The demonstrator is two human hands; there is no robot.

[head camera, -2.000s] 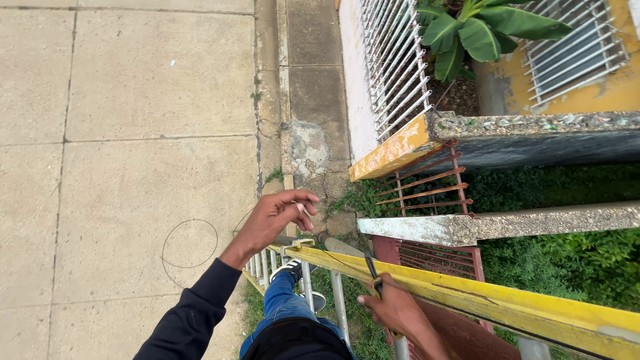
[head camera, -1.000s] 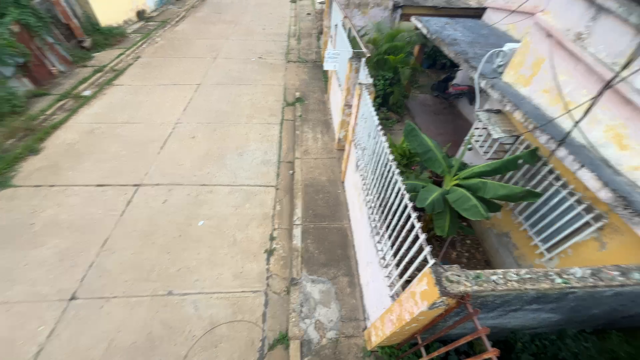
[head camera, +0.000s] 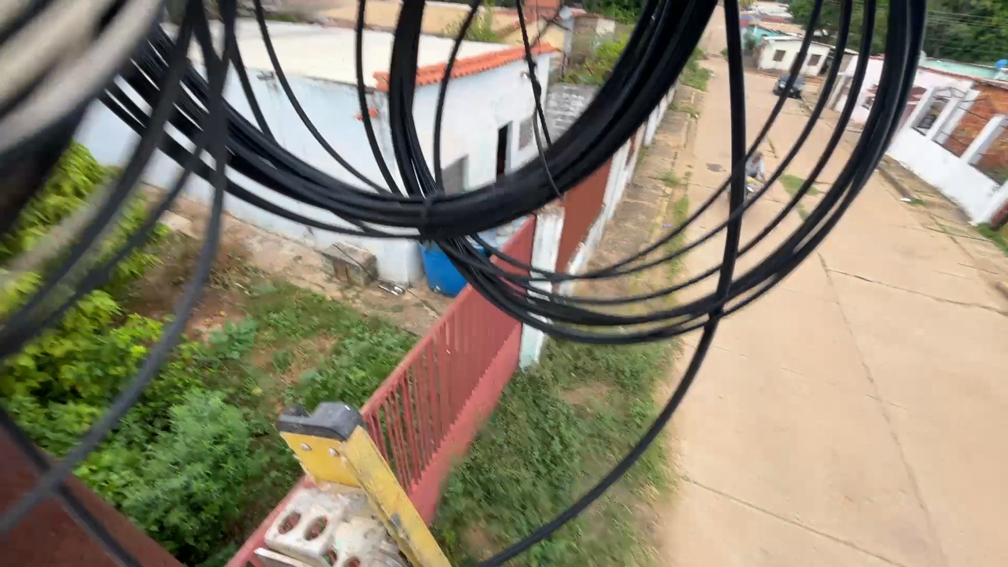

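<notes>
Neither my left hand nor my right hand shows in the head view. Thick coils of black cable (head camera: pixel 472 206) hang close in front of me, across the upper half. A single black cable (head camera: pixel 677 402) drops from them and curves down to the bottom edge. Below the coils, the capped end of a yellow ladder rail (head camera: pixel 394 500) juts up from the bottom edge. Beside the rail is a worn block with round holes (head camera: pixel 315 524). What my hands touch is hidden.
A red metal fence (head camera: pixel 449 370) runs along the yard, with green bushes (head camera: pixel 189 472) on its left. A blue barrel (head camera: pixel 447 268) stands by a white house. On the concrete street (head camera: pixel 819 394) are a distant person (head camera: pixel 754 167) and a dark car (head camera: pixel 787 85).
The view has swung up and around from the pavement to the cable coils. Both hands, seen two seconds ago near the yellow ladder, are out of view.
</notes>
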